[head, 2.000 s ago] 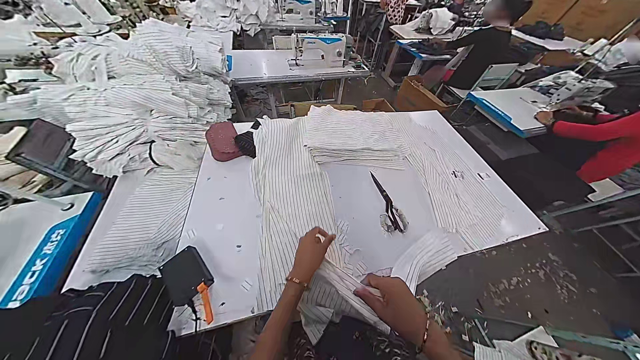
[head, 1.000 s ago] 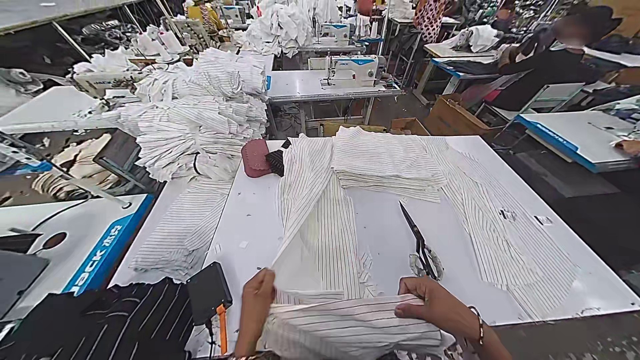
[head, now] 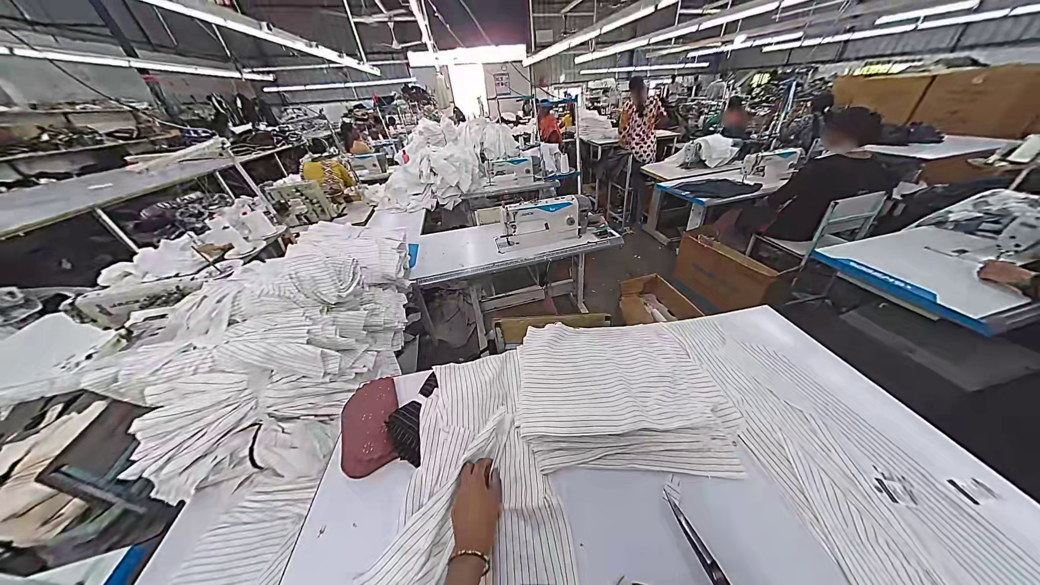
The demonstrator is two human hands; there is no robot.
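My left hand (head: pixel 475 508), a bracelet at its wrist, lies on white pinstriped cloth (head: pixel 528 520) on the white table; its fingers are bent into a fold of this cloth. My right hand is out of view. Right of my left hand is a folded stack of the same striped cloth (head: pixel 617 390). Below the stack, black-bladed scissors (head: pixel 692 532) lie on the tabletop, their handles cut off by the lower edge. More striped panels (head: pixel 821 439) spread over the table's right side. A dark red padded item (head: pixel 370 426) and a black striped cloth piece (head: pixel 406 426) sit at the left.
A high heap of striped cloth (head: pixel 284 349) stands at the left. Beyond the table are a sewing machine (head: pixel 540 221) on its own table, an open cardboard box (head: pixel 654 299) and a larger carton (head: pixel 723 268). A seated person (head: pixel 841 183) is at the back right, and other people are farther off.
The view has tilted up. My left hand has moved farther up the table along the striped cloth. My right hand, earlier holding cloth at the near edge, has left the view.
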